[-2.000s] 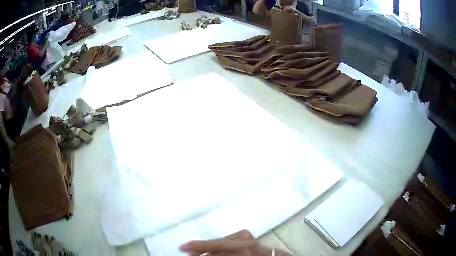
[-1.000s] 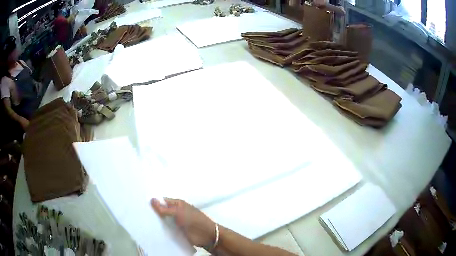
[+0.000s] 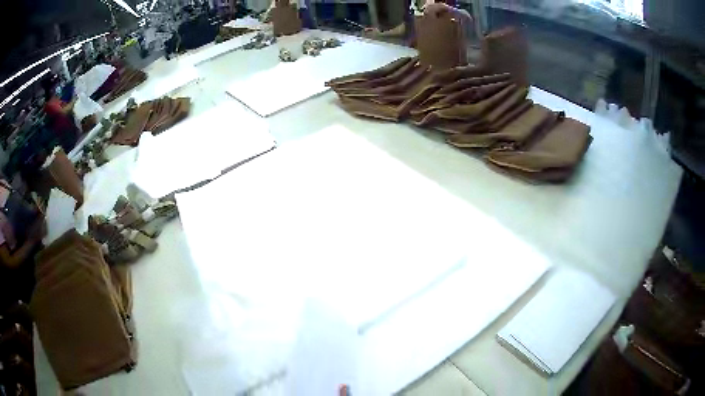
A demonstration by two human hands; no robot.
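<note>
The large white tissue stack (image 3: 309, 216) lies flat in the middle of the table. A thin, blurred white sheet (image 3: 325, 348) shows over its near edge at the bottom centre. One small fingertip touches the picture's bottom edge beside this sheet; I cannot tell which of my hands it belongs to, or whether it grips the sheet. The rest of both hands is out of the picture. A small stack of white inserts (image 3: 558, 319) lies at the table's right edge.
Unfilled brown bags lie piled at the left (image 3: 81, 317) and in an overlapping row at the far right (image 3: 533, 143). Strap bundles (image 3: 127, 228) lie behind the left pile. Filled bags (image 3: 634, 367) stand below the right edge. A person is at the left edge, others at the far side.
The braceleted hand that lay on a white sheet at the left has gone from there, and so has that sheet. A blurred sheet and a fingertip show at the bottom centre. The view has shifted.
</note>
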